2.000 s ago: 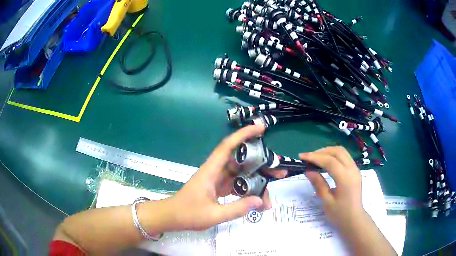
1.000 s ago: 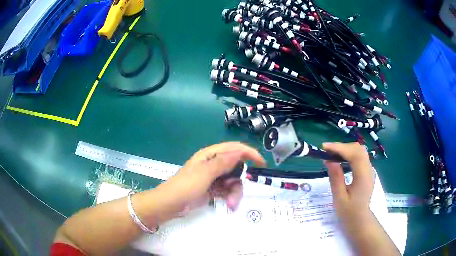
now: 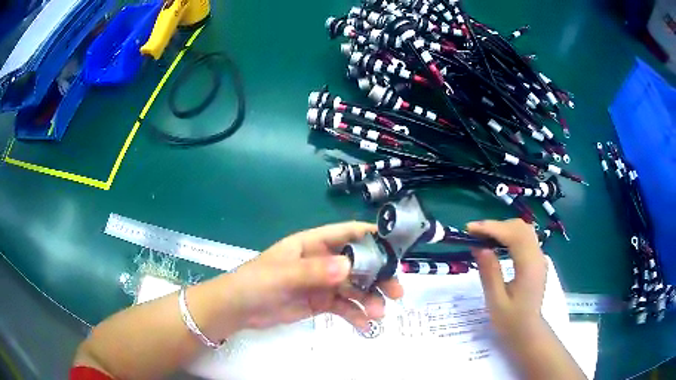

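Note:
My left hand (image 3: 319, 278) holds a cable assembly by its silver-grey circular connector (image 3: 365, 261), near the middle of the view. My right hand (image 3: 511, 267) pinches the black cable of a second assembly; its square-flanged connector (image 3: 402, 221) points left, just above and right of the first one. The two connectors touch or overlap. White marker sleeves and dark red tubing (image 3: 441, 266) show on the cable running right from my left hand. Its far end is hidden near my right hand. A printed drawing sheet (image 3: 459, 326) lies under both hands.
A big harness pile (image 3: 445, 82) lies beyond my hands, with several assemblies nearer. A blue bin (image 3: 652, 133) and small harness bundle (image 3: 630, 215) are at right. A steel ruler (image 3: 178, 243) lies partly under the paper. A yellow heat gun (image 3: 172, 22), black cord (image 3: 239, 96) and blue bins (image 3: 48, 111) are at left.
Over two seconds the two connectors went from together in my left hand, to apart, to together again. My left hand has turned its connector from hidden to facing left.

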